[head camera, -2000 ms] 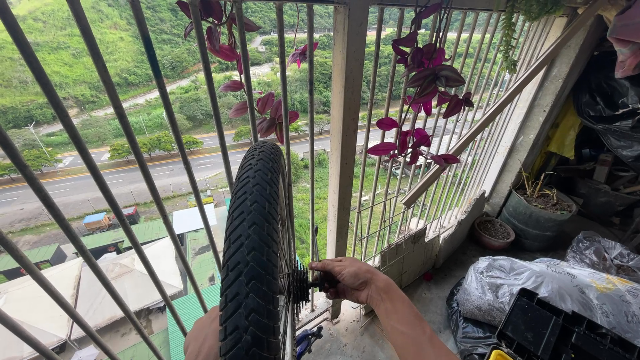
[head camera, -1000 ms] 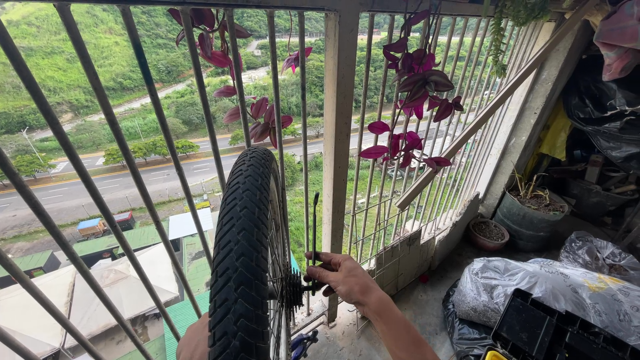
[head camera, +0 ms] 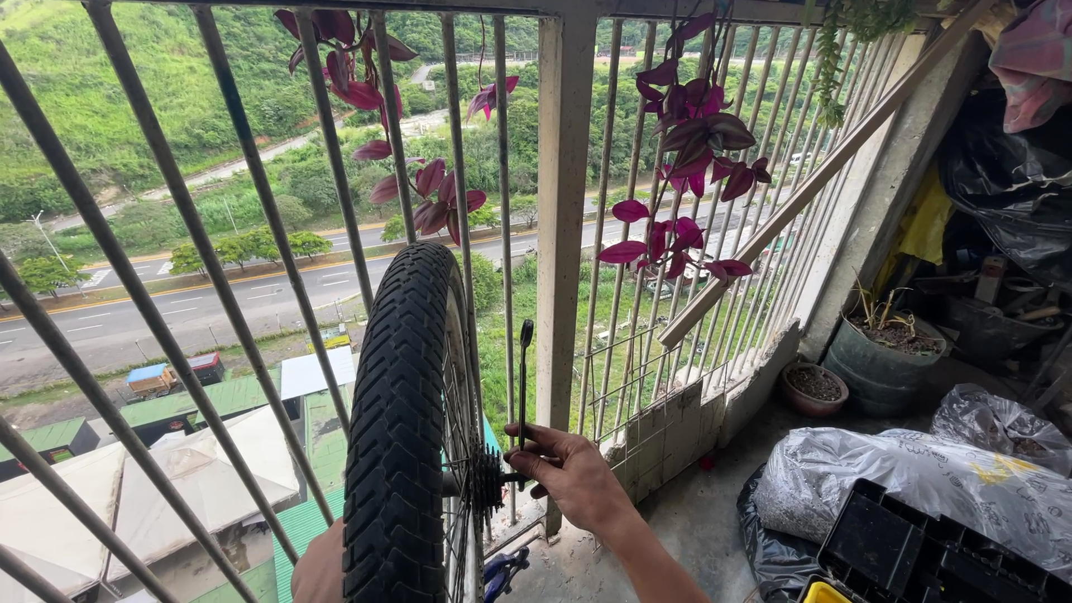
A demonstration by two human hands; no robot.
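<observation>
A bicycle wheel with a black knobby tire [head camera: 394, 435] stands upright in front of me, its cassette [head camera: 486, 479] facing right. My right hand [head camera: 563, 471] pinches a slim dark wrench [head camera: 524, 368] beside the cassette; the tool points up, its lower end at the axle. My left hand [head camera: 322, 565] is at the wheel's left side, mostly hidden behind the tire, so its fingers do not show.
Metal bars [head camera: 243, 167] rise close behind the wheel, with purple-leaved plants hanging there. A wooden bar [head camera: 804, 193] slants across at right. Potted plants [head camera: 883, 360], plastic-wrapped bags [head camera: 896, 486] and an open black toolbox [head camera: 938, 544] stand on the right. A blue metal part [head camera: 502, 574] lies low beside the wheel.
Two seconds ago my right hand was closed around the axle end by the cassette; now its fingers are raised at the upright wrench. The wheel remains upright.
</observation>
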